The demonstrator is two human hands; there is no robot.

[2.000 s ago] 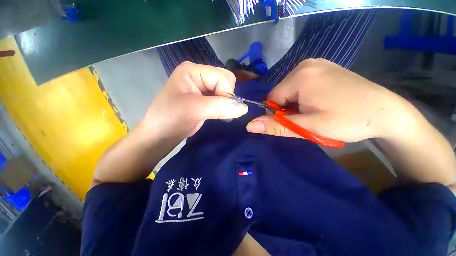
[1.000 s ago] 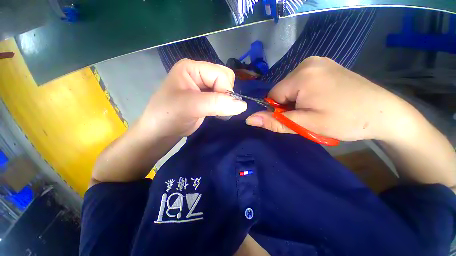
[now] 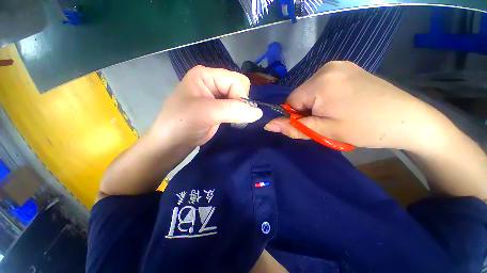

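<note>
My left hand point(image 3: 213, 104) pinches a small piece between thumb and index finger. Only a small grey edge of the piece point(image 3: 239, 125) shows under the thumb; the rest is hidden in the fingers, so I cannot tell its full shape. My right hand point(image 3: 342, 109) holds scissors with red-orange handles point(image 3: 320, 136). The thin dark blades point(image 3: 272, 107) point left and their tips reach the left fingertips. Whether the blades are parted is too small to tell. Both hands are bare and held above the lap.
The green bench point(image 3: 123, 45) runs across the top with a pale edge. A pile of whitish wire ends point(image 3: 257, 9) with blue parts lies at its edge. A grey shape point(image 3: 21, 18) is at upper left. Yellow floor point(image 3: 80, 138) is at left, a blue frame point(image 3: 454, 40) at upper right.
The scissor handles have swung slightly up and left with my right hand. My left hand keeps nearly the same place and its pinch.
</note>
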